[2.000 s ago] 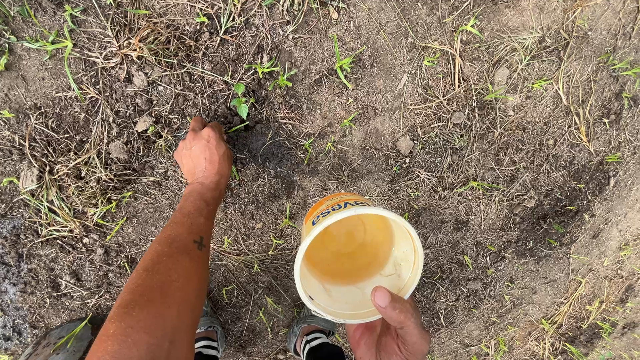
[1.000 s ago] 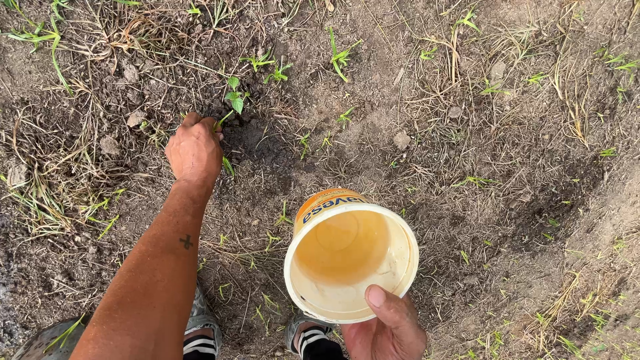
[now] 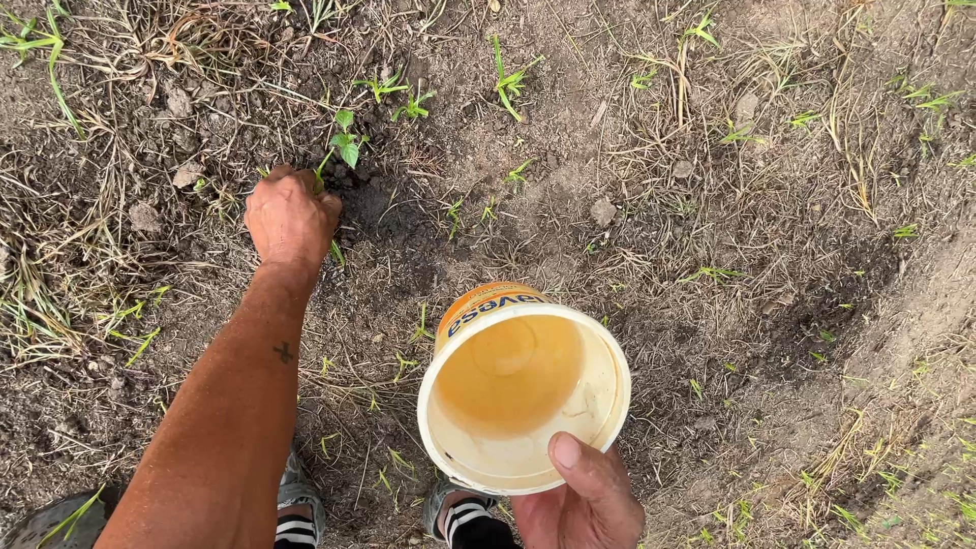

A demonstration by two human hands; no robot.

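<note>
My left hand (image 3: 292, 216) is down at the soil beside a small broad-leaved seedling (image 3: 346, 142). Its fingers are closed around a green blade or stem that rises between them; the fingertips are hidden. Dark, damp-looking soil (image 3: 381, 202) lies just right of the hand. My right hand (image 3: 583, 492) holds a white plastic tub (image 3: 526, 465) with an orange printed outside, thumb over the near rim. The tub is tilted and its cloudy yellowish liquid (image 3: 507, 374) pools toward the far side.
Dry grass (image 3: 38, 297) and small clods (image 3: 187, 175) lie at the left. Green grass shoots (image 3: 508, 80) dot the ground. My feet in sandals (image 3: 301, 488) stand below, and a dark rounded object (image 3: 57, 522) is at the lower left corner. The ground changes to paler soil at the right.
My left hand stays low beside the seedling, and a green blade or stem now shows between its fingers. The tub remains in my right hand, with little change.
</note>
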